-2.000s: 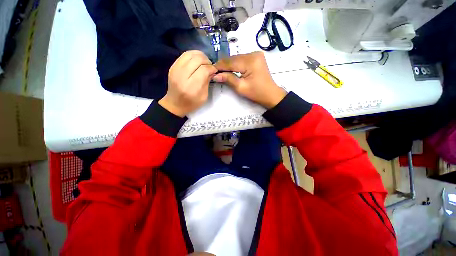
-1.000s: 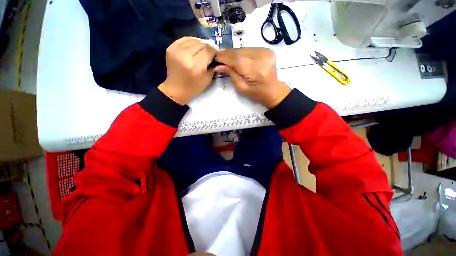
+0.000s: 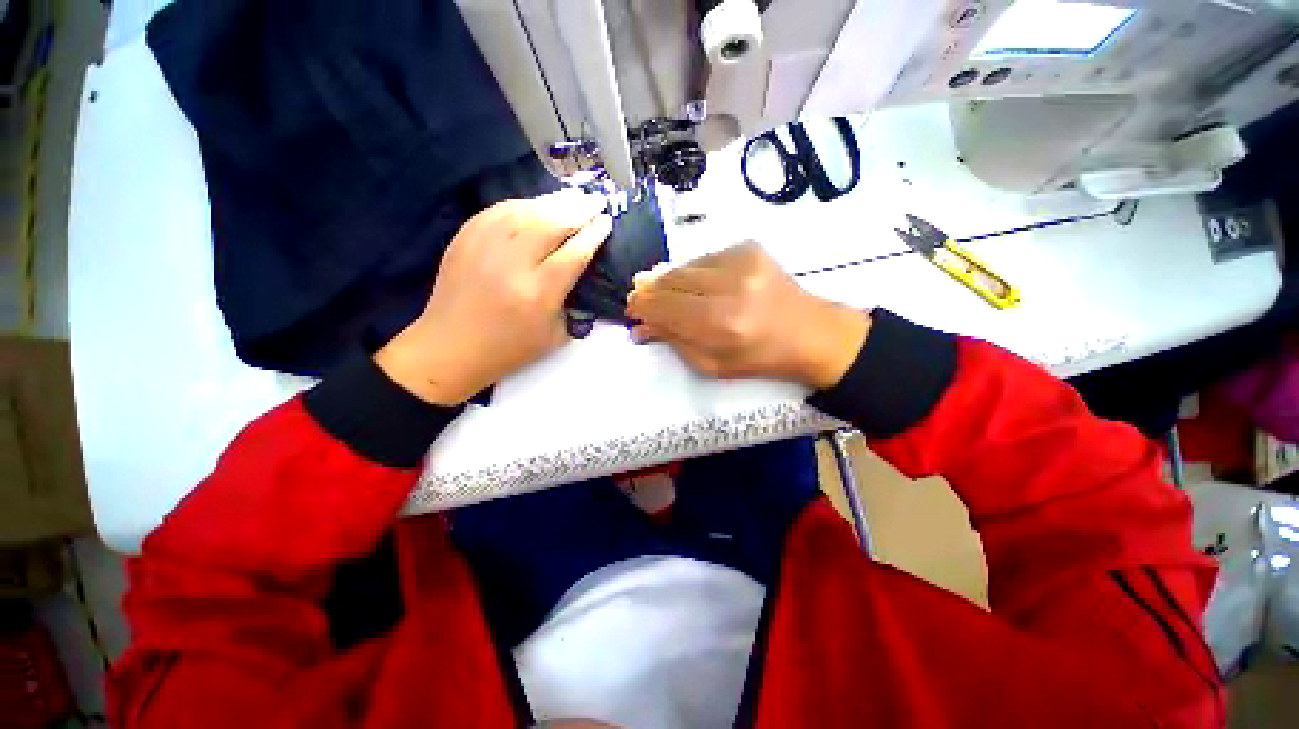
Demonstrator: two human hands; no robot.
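A dark garment (image 3: 328, 157) lies on the white table left of the needle area and runs under my left hand. My left hand (image 3: 506, 292) presses and pinches the cloth just in front of the presser foot (image 3: 627, 197). My right hand (image 3: 727, 311) pinches the near edge of the dark cloth with thumb and fingertips, a little nearer to me. A strip of dark cloth shows between the hands, reaching to the presser foot. The exact fold under my fingers is hidden.
The white sewing machine (image 3: 912, 71) with a lit screen (image 3: 1057, 26) stands over the far side. Black scissors (image 3: 801, 160) lie by its head. Yellow-handled thread snips (image 3: 962, 261) lie to the right. The table's ruler-marked edge (image 3: 641, 440) faces me.
My hands were together over a small dark edge; now they are apart, with cloth stretched between them at the presser foot. The view has shifted, showing more of the machine head and its screen.
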